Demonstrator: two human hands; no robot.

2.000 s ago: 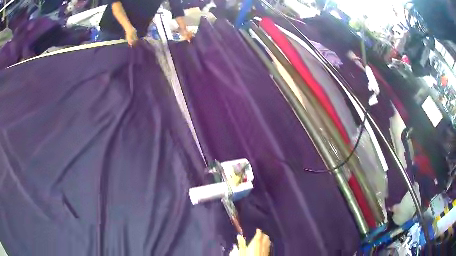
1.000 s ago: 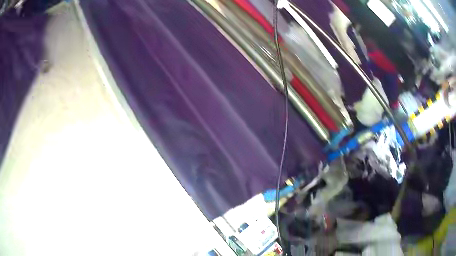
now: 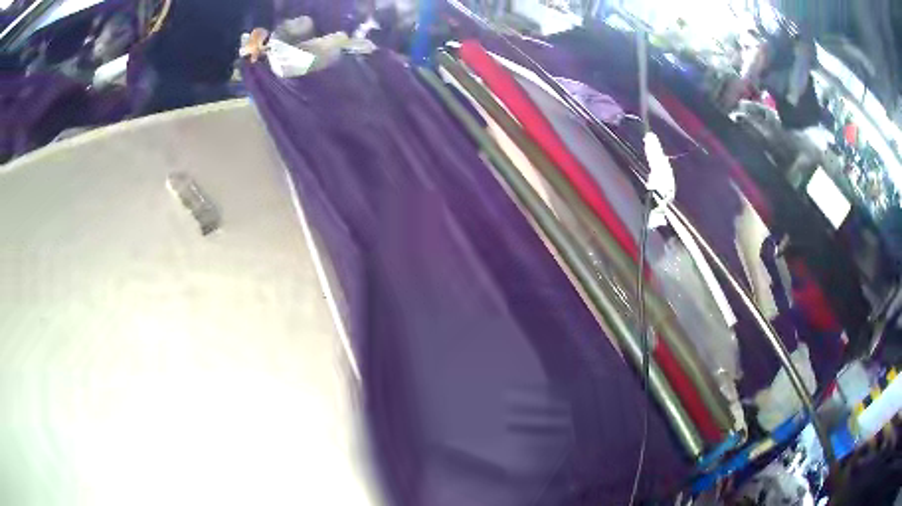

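Note:
Dark purple fabric (image 3: 435,247) hangs in long folds beside the pale cutting table (image 3: 148,296), running from the far end towards me. Its near part is blurred. A thin pale strip or edge (image 3: 321,267) runs along its left side. A small grey object (image 3: 194,203) lies on the table's far part. Neither my left hand nor my right hand is in view.
Another person's hand (image 3: 255,44) is at the far end of the fabric. Metal bars (image 3: 593,296) and a red strip (image 3: 554,148) run along the right, ending at a blue frame. A thin cable (image 3: 643,346) hangs in front, with a white piece (image 3: 659,173).
Compared with two seconds ago, the purple fabric is off the left side and the pale table is bare. My visible hand and the white device have left the picture. The view has swung back up.

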